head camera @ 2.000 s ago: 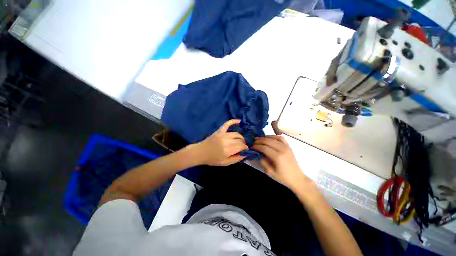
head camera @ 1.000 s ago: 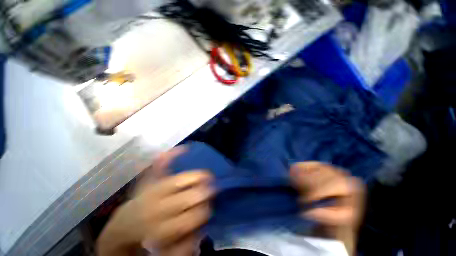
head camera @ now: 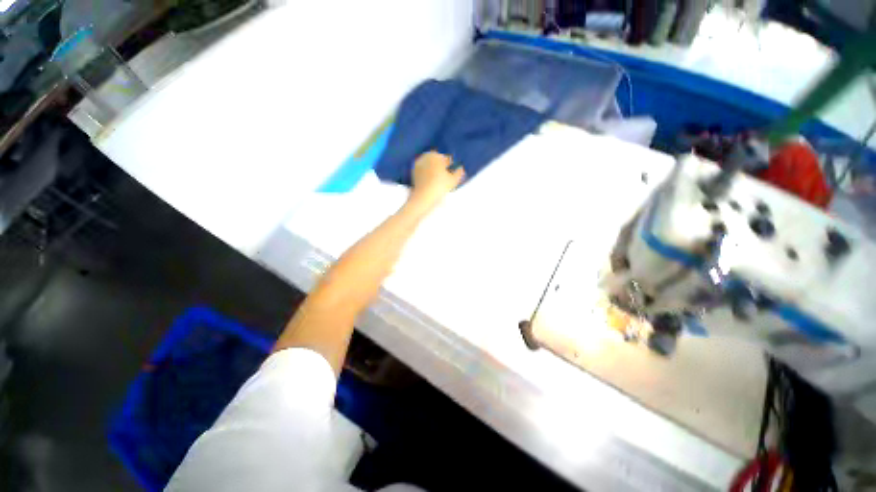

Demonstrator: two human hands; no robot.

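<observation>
A dark blue cloth pile (head camera: 466,125) lies at the far side of the white table. My left hand (head camera: 435,177) is stretched out onto its near edge; the fingers are bent against the cloth, and whether they grip it is blurred. My right hand is out of the picture. The white sewing machine head (head camera: 749,259) with a blue stripe stands at the right, with the brass-yellow piece (head camera: 626,322) at its foot.
A blue crate (head camera: 182,375) stands on the floor at the lower left. Black cords (head camera: 802,413) hang at the lower right over red handles (head camera: 759,475). A clear-sided bin (head camera: 547,82) is behind the cloth. The ruler-marked table edge (head camera: 423,336) runs diagonally.
The view has swung back from the right side to the table. The blue piece both hands held is out of sight. My left hand now reaches to the far cloth; my right hand has left the picture.
</observation>
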